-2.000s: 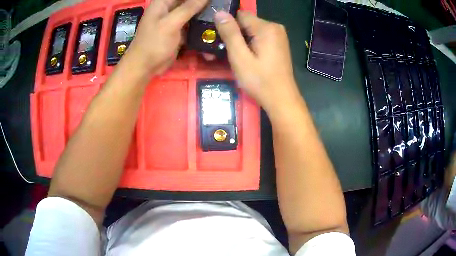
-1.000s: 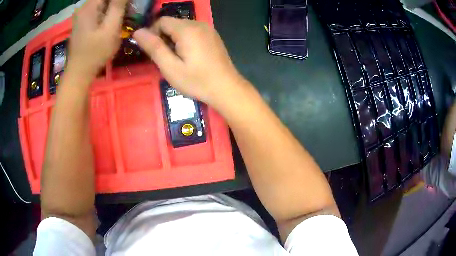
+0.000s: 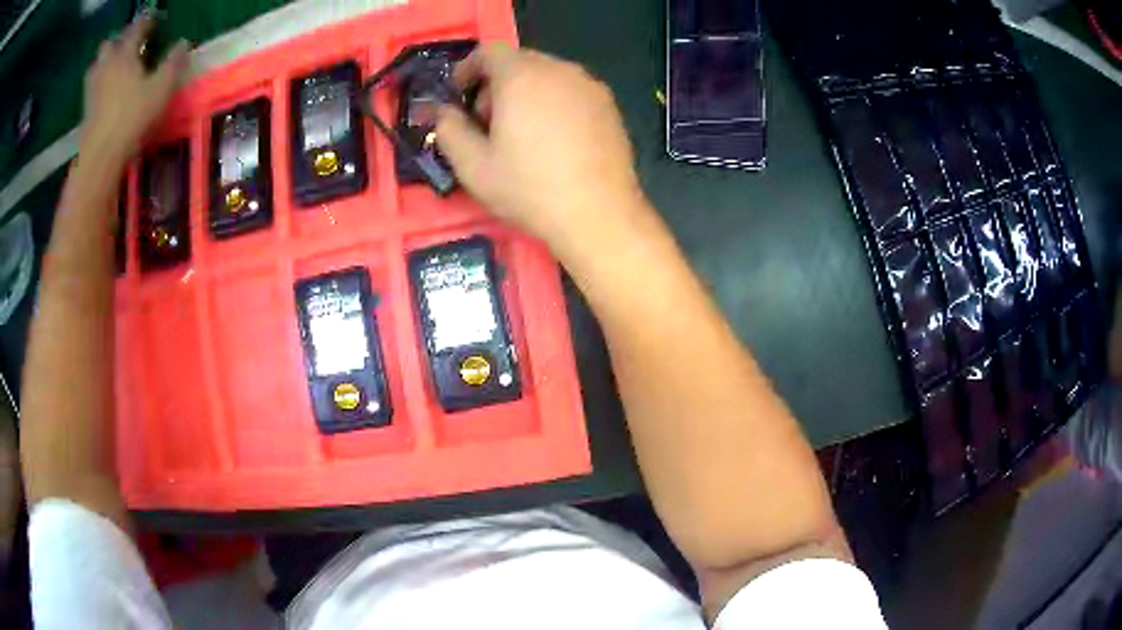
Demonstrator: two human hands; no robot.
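A red foam tray [image 3: 234,486] lies in front of me. Its upper row holds several black handheld devices [image 3: 327,129] with gold spots. Its lower row holds two devices with bright screens, one [image 3: 345,351] beside another [image 3: 468,322] at the right end. My right hand [image 3: 535,142] grips a thin, tilted black housing frame [image 3: 379,105] over the upper right pocket, where another dark unit is partly covered. My left hand [image 3: 129,86] reaches past the tray's upper left edge. It is blurred, and a small dark thing shows at its fingertips; whether it is held is unclear.
A dark smartphone-like slab [image 3: 716,92] lies on the green mat [image 3: 738,295] right of the tray. A glossy black blister tray [image 3: 972,234] is farther right. The white edge strip [image 3: 289,27] and green conveyor are beyond the red tray. Another person's sleeve [image 3: 1083,455] shows at far right.
My hands have parted; my left moved up and left, away from the device they held. A second device now lies in the lower row. My right hand now has the frame.
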